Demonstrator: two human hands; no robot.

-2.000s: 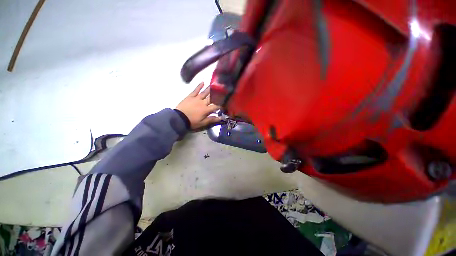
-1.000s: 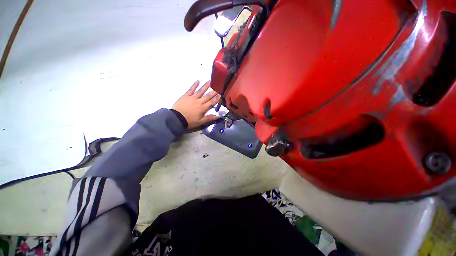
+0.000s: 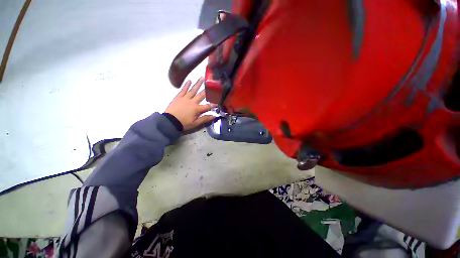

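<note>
The red motor body of the cloth cutting machine point(image 3: 328, 85) fills the upper right, with a dark curved lever point(image 3: 202, 50) at its front. Its grey base plate point(image 3: 242, 131) lies on the table at the stack edge. My left hand point(image 3: 189, 107) lies flat, fingers spread, on the white paper marker point(image 3: 116, 75) over the fabric lay, close beside the blade area, holding nothing. The blade itself is mostly hidden by the machine. My right hand is not in view; only a striped sleeve shows at the lower right.
A long brown strip point(image 3: 14, 38) lies on the paper at the upper left. Dark fabric offcuts point(image 3: 102, 145) lie at the stack edge. The cream table point(image 3: 186, 174) edge runs near my body, with mixed fabric scraps point(image 3: 328, 216) below it. An off-white box point(image 3: 403, 201) is at the lower right.
The machine has tilted and turned, its lever now lower and the base plate lying more level in view. My left hand has shifted slightly left. A sleeve has appeared at the lower right.
</note>
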